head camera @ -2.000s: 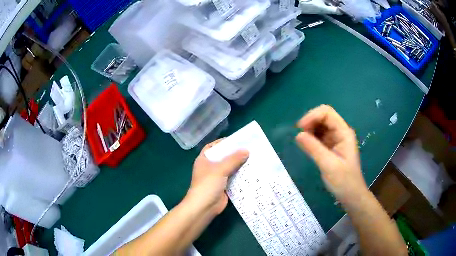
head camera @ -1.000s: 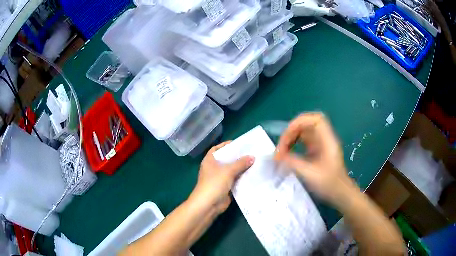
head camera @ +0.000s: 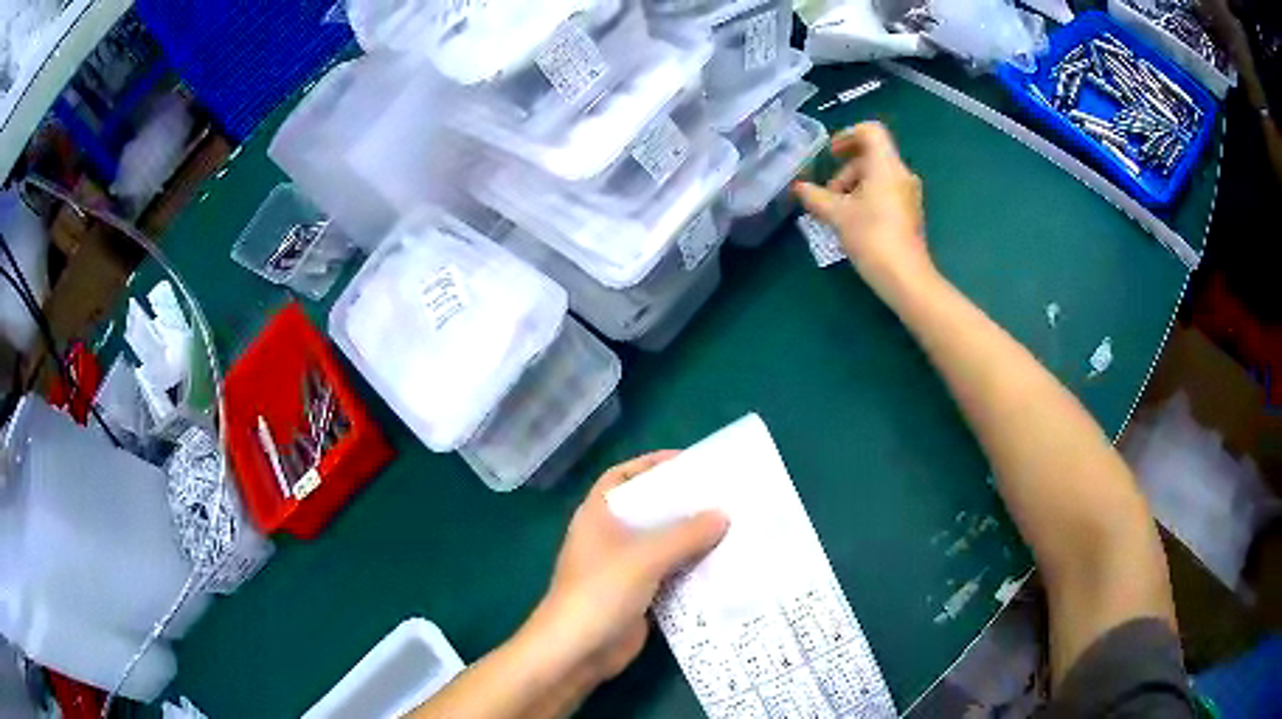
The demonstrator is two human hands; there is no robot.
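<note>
My left hand (head camera: 619, 569) holds a long white label sheet (head camera: 752, 562) by its upper end, thumb on top. The sheet's upper part is blank and its lower part shows printed grid labels. My right hand (head camera: 872, 204) is reached out beside the stacked clear plastic boxes (head camera: 605, 211). A small printed sticker label (head camera: 821, 240) shows just below its fingers, near the lowest box of the right stack. The fingers are bent; whether they grip the label cannot be told.
A red bin (head camera: 302, 421) with metal parts and a small open clear box (head camera: 293, 242) stand at left. A blue bin (head camera: 1118, 106) of silver cylinders is at the far right. A white tray (head camera: 387, 677) lies at the near edge. Cartons are below right.
My right hand has moved from above the sheet up and away to the right box stack, where a small label now shows. My left hand still holds the sheet, now lower in view.
</note>
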